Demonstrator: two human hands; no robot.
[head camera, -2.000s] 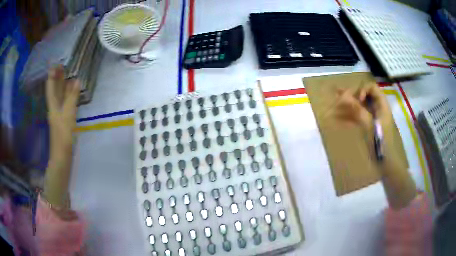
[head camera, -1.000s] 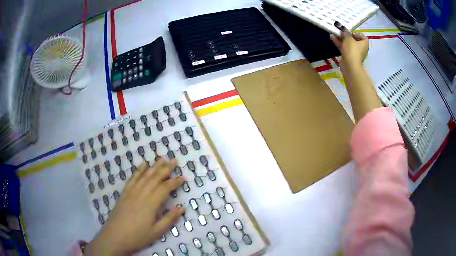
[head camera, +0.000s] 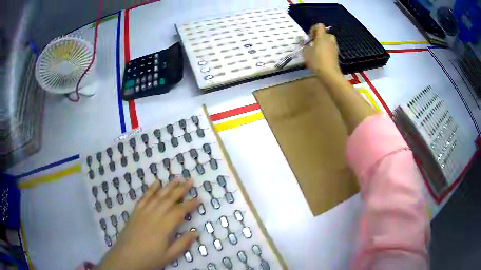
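A white board (head camera: 90, 203) with rows of paired dark-grey oblong parts and fine wires lies at the lower left. My left hand (head camera: 153, 227) rests on it palm down, fingers spread, hiding some parts. My right hand (head camera: 323, 52) is at the right edge of a second white board (head camera: 227, 50) with rows of small slots and a few small parts. It grips a slim pen-like tool (head camera: 290, 59), whose lower end is over that board's lower right. Whether the hand also touches the board cannot be told.
A brown cardboard sheet (head camera: 311, 153) lies below my right forearm. A black ribbed tray (head camera: 353, 39) is behind my right hand. A calculator (head camera: 153, 72) and white fan (head camera: 66, 64) stand at left. Another loaded board (head camera: 430, 132) lies at right.
The slotted white board has moved left from the back right and now lies over the left black tray. My right hand has moved left with it. My left hand stays on the loaded board.
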